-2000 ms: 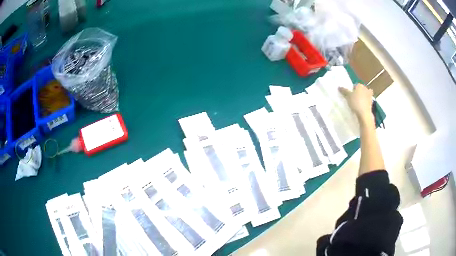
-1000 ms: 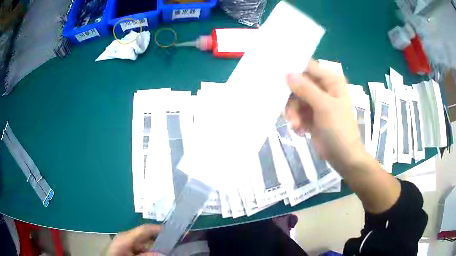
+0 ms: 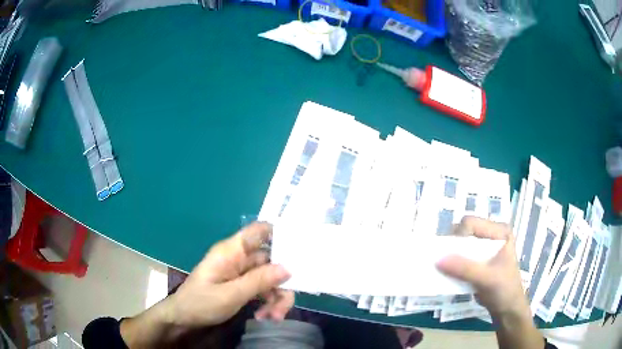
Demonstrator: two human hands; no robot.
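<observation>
A blank white pack point(image 3: 368, 262) is held level between both hands above the bench's near edge. My left hand point(image 3: 228, 276) grips its left end, with a bit of clear plastic showing at the fingers. My right hand point(image 3: 487, 266) grips its right end, thumb on top. The strap held earlier cannot be made out; the white pack may hide it. Window packs point(image 3: 344, 170) with grey strips lie in an overlapping row behind and to the right of the hands. Two mesh watch straps point(image 3: 94, 133) with blue ends lie side by side at the left.
Clear plastic sleeve point(image 3: 34, 92) at far left. Red glue bottle point(image 3: 455, 95), rubber band point(image 3: 366, 49), crumpled tissue point(image 3: 310, 37), blue parts bins point(image 3: 407, 26) and bag of small metal parts point(image 3: 483, 37) at the back. Red stool point(image 3: 41, 235) below the bench's left edge.
The view has swung left. The white pack, raised and slanted in my right hand, is now lower and level. My left hand has come up from the lower edge onto the pack's left end.
</observation>
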